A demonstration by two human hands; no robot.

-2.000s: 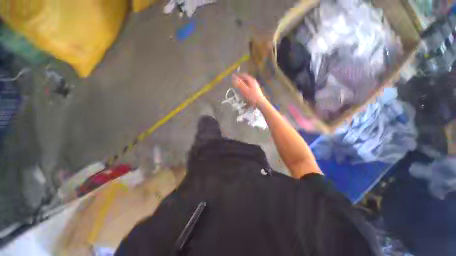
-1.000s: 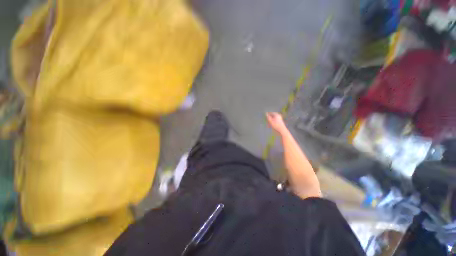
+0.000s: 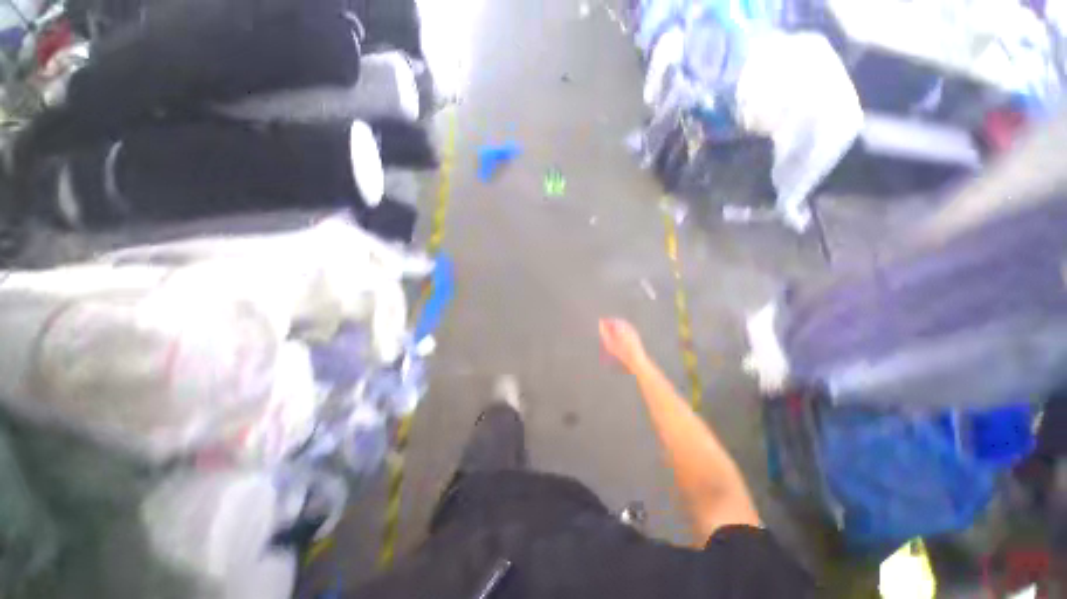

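My right hand hangs over the grey aisle floor, with the bare forearm reaching forward from a dark sleeve. The hand is small and blurred, so its fingers cannot be made out; no object shows in it. My left hand is not in view. One foot in dark trousers shows on the floor, left of the hand. A slim pen shows on my dark top at the bottom edge.
Yellow lines edge the aisle. On the left are dark fabric rolls and whitish bundles. On the right are a grey-purple cloth pile, a blue bundle and a hanging white cloth. Blue scraps lie ahead.
The view has moved into an aisle between rolls and cloth piles. The yellow cloth on the left and the dark red cloth on the right are out of view. My right arm still hangs forward.
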